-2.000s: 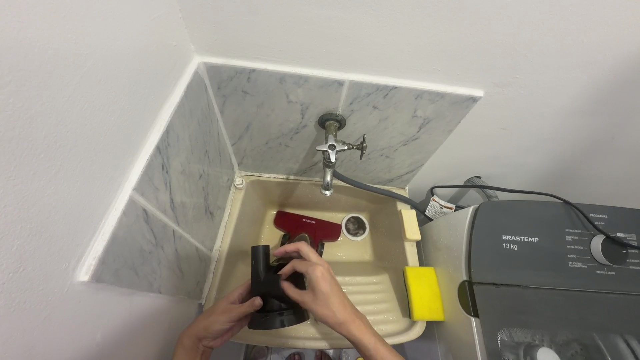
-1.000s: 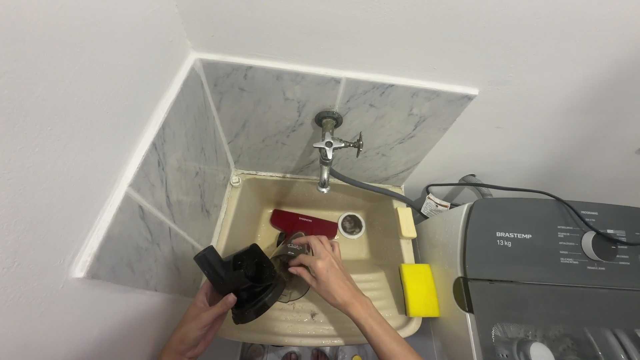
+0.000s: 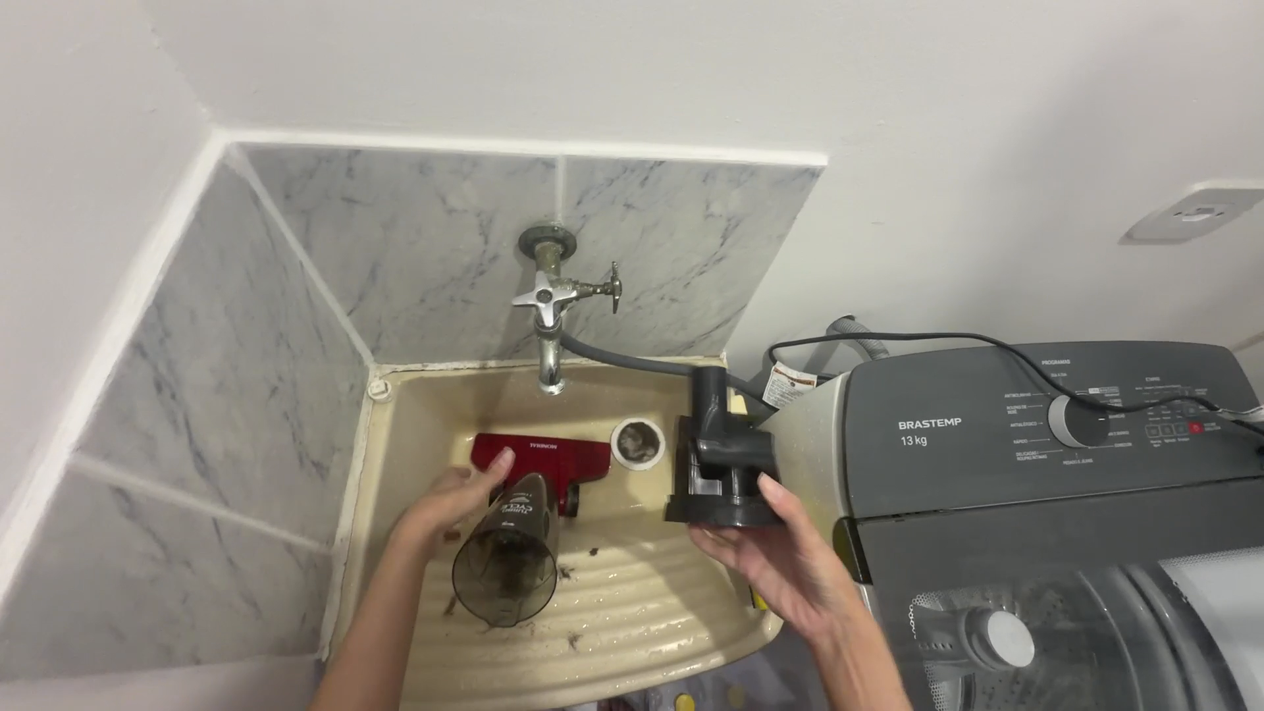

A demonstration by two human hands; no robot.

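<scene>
My right hand (image 3: 780, 563) holds a black plastic vacuum-cleaner part (image 3: 726, 454) with a round base and a tube, above the sink's right side. The translucent vacuum dust cup (image 3: 506, 568) lies tilted in the sink, its wide mouth towards me and dark dirt inside. Beside its narrow end is my left hand (image 3: 459, 499), thumb and fingers apart, the thumb over a red vacuum floor head (image 3: 543, 454); contact there is unclear. A white-rimmed round piece (image 3: 638, 443) with grey dirt in it sits at the sink's back. Dark debris is scattered over the ribbed slope.
The beige laundry sink (image 3: 632, 681) stands under a metal tap (image 3: 549, 346) with a grey hose (image 3: 632, 357). At the right is a washing machine (image 3: 948, 464) with a black cable (image 3: 948, 339) across its top. A yellow sponge (image 3: 758, 598) is mostly hidden behind my right hand.
The black part has passed from my left hand to my right and moved rightwards. My right hand has let go of the translucent cup, which now lies lower left. Debris shows on the sink's slope.
</scene>
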